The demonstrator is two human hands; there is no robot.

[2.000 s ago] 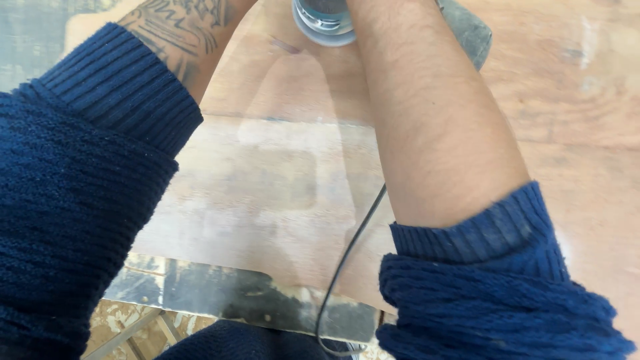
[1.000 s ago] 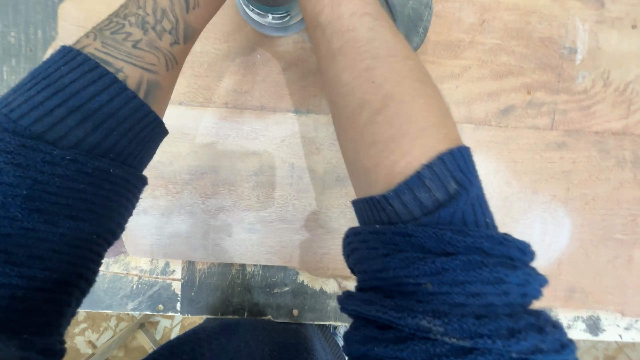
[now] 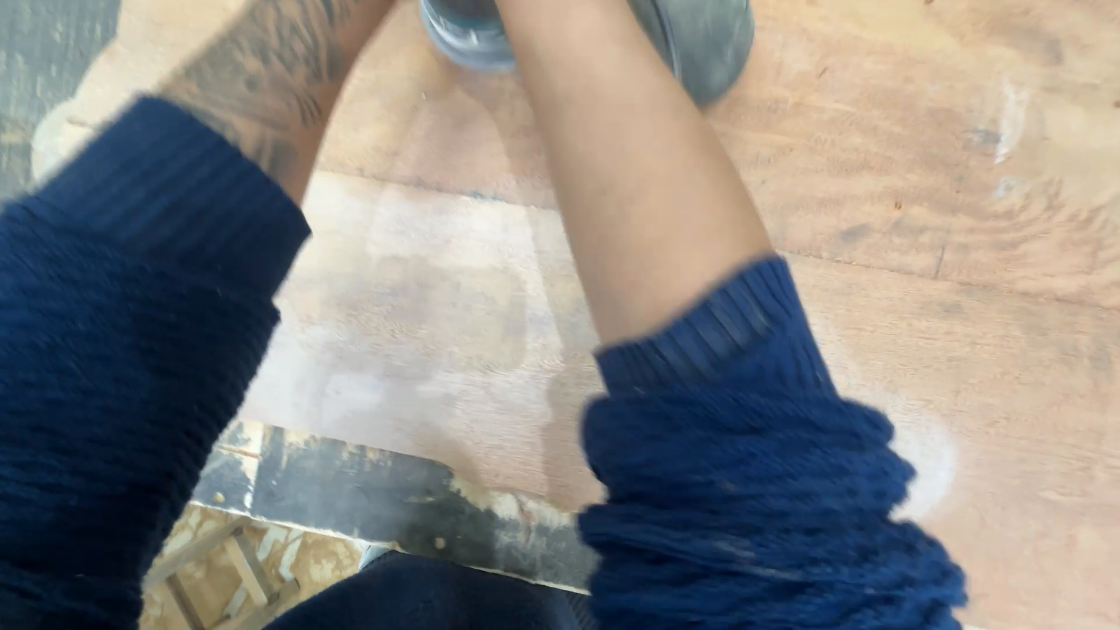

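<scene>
Both of my hands lie beyond the top edge of the head view, so what they hold is hidden. My bare forearms, one tattooed, reach up from dark blue knit sleeves and come close together at the top. Between them shows the clear, rounded rim of a tool or container [image 3: 472, 39], cut off by the frame. Just right of my right forearm is a grey-green rounded part [image 3: 713, 48], which may belong to the same object. Both sit over a worn plywood surface [image 3: 420, 306] with pale, dusty patches.
A dark-painted, chipped strip [image 3: 350, 472] runs along the near edge of the wood. Below it are a wooden frame [image 3: 249, 564] and a littered floor. My dark-clothed leg [image 3: 437, 599] is close under the edge. A dark grey surface [image 3: 52, 79] borders the wood at upper left.
The black cord seen beside my right forearm two seconds ago no longer shows. Both forearms and the object between them first shifted left in view, along with some movement of the view itself.
</scene>
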